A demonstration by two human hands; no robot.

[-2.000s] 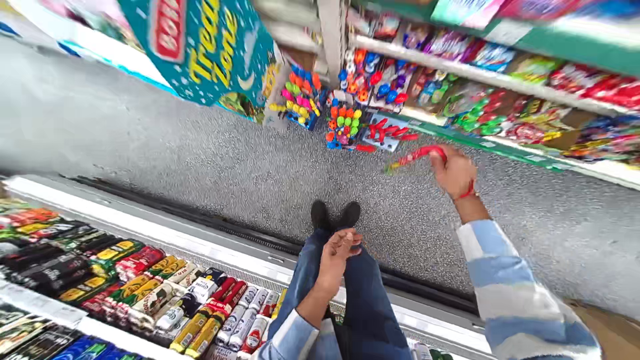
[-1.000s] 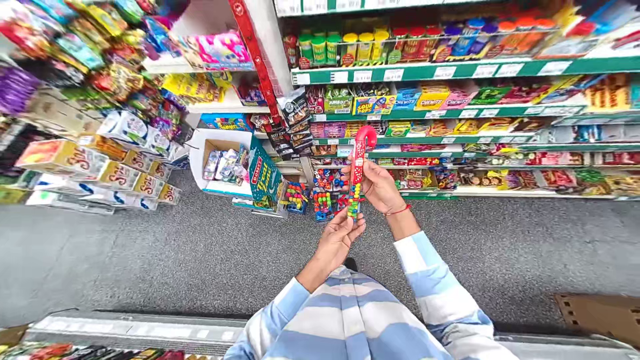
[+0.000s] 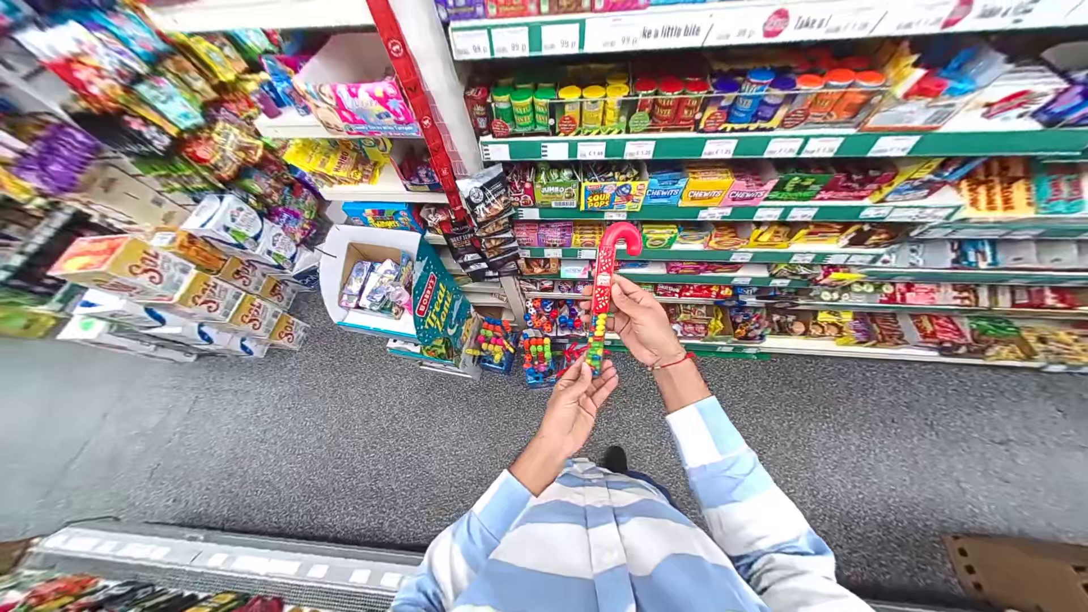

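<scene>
A red candy-cane-shaped tube (image 3: 604,276) with a curved top and colourful round sweets in its lower part stands nearly upright in front of me. Around its middle, my right hand (image 3: 642,323) grips it, a thin red band on that wrist. My left hand (image 3: 578,404) has its fingertips at the tube's lower end, pinching it. Beyond the hands, the sweet shelves (image 3: 790,212) hold sweet boxes and tubs. Low on the floor behind my left hand are small trays of bright toy-like sweets (image 3: 537,355).
A teal and white cardboard display bin (image 3: 438,297) stands left of the low trays, with stacked drink boxes (image 3: 183,285) farther left. Grey floor (image 3: 340,442) lies between the shelves and a cabinet edge (image 3: 212,557) behind me. A brown cardboard piece (image 3: 1020,569) is at lower right.
Two seconds ago my right hand held the tube out to the right and my left hand was apart from it; since then both hands have come together on it. The view has swung up to the shelves.
</scene>
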